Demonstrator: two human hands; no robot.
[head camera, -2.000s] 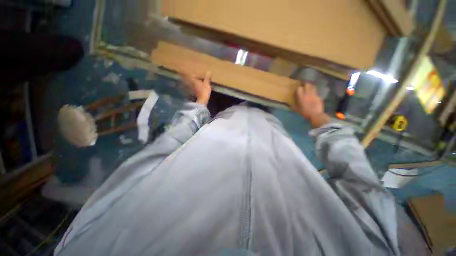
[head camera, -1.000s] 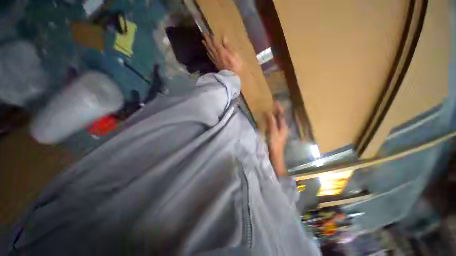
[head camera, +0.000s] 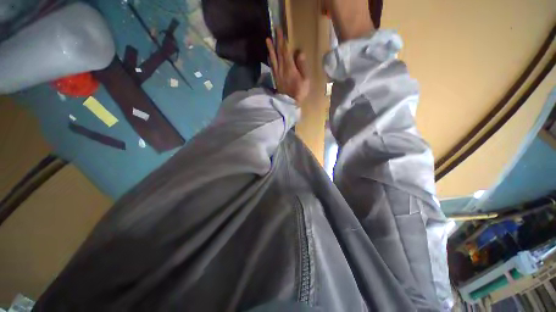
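Note:
A long tan cardboard strip (head camera: 313, 116) runs from the top edge down in front of my body. My left hand (head camera: 289, 72) lies against its left edge with the fingers apart and the thumb towards the strip. My right hand (head camera: 352, 19) is at the top edge over the right side of the strip; its fingers are mostly cut off, so its hold cannot be told. A large cardboard sheet (head camera: 463, 67) lies to the right of the strip.
On the blue-green floor (head camera: 201, 116) at left are dark strips (head camera: 137, 113), a yellow piece (head camera: 100, 111), a red-orange object (head camera: 76, 85) and a grey wrapped roll (head camera: 58, 46). More cardboard (head camera: 55, 225) is at lower left. Cluttered tools are at lower right.
The view has turned further along the strip. My right hand has moved from the strip's near part up to the top edge, beyond my left hand. My left hand stays at the strip's left edge.

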